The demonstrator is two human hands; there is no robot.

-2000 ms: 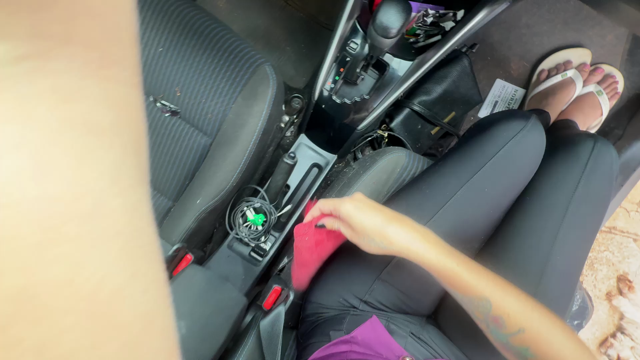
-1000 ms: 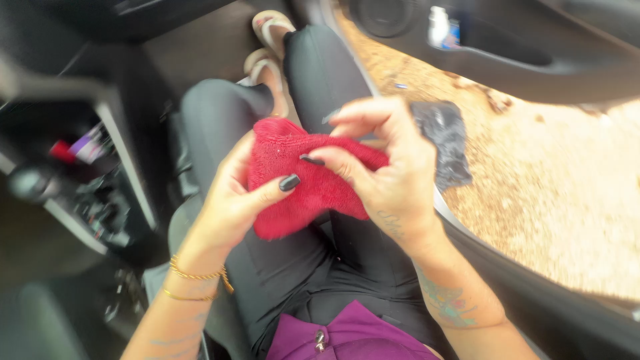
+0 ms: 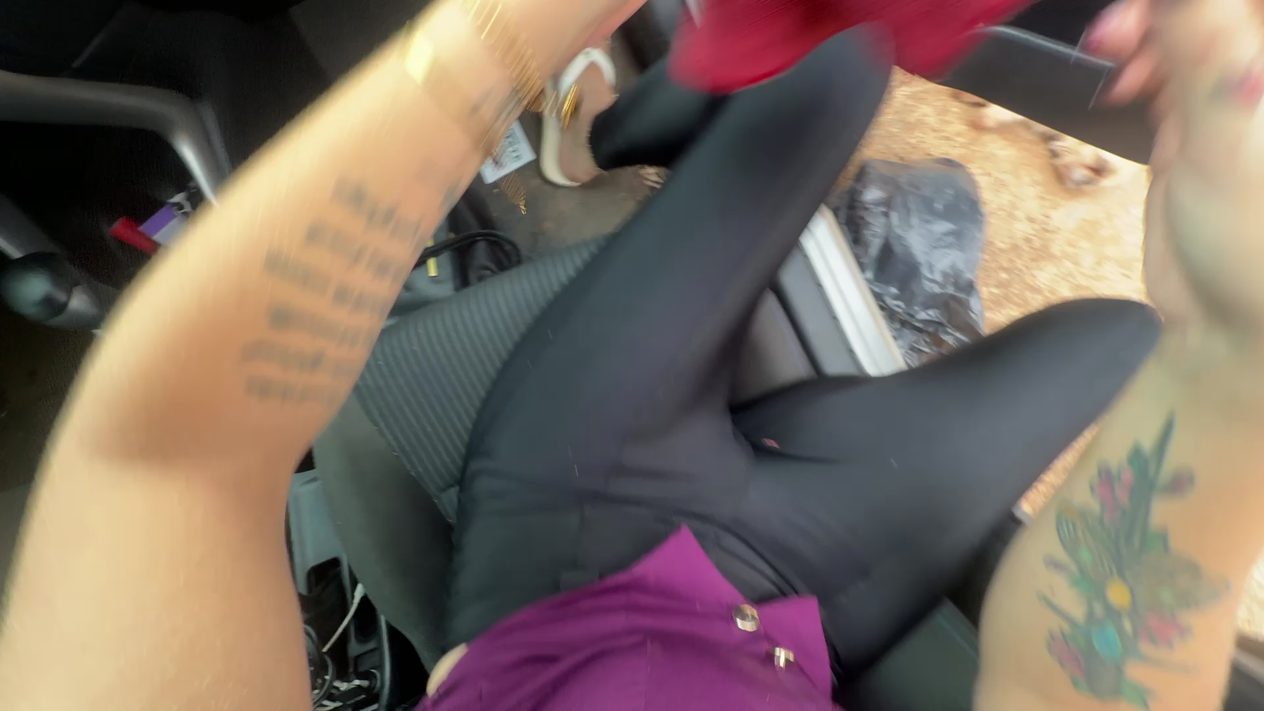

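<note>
A red cloth (image 3: 839, 39), blurred by motion, is at the top edge, above my raised knee. My left hand (image 3: 602, 15) is mostly cut off by the top edge, to the left of the cloth; whether it grips the cloth is hidden. To the right of the cloth, my right hand (image 3: 1170, 74) is raised, blurred, with its fingers apart from the cloth and nothing visible in them. Gold bracelets (image 3: 504, 59) circle my left wrist.
I sit on a striped car seat (image 3: 444, 365). The door sill (image 3: 854, 296) borders sandy ground, where a black plastic bag (image 3: 918, 257) lies. A gear lever (image 3: 49, 286) and centre console (image 3: 341, 592) are at the left; part of the door shows at the upper right.
Both hands and the red cloth have moved from over my lap up to the top of the view. My right hand has come off the cloth. My legs have spread apart.
</note>
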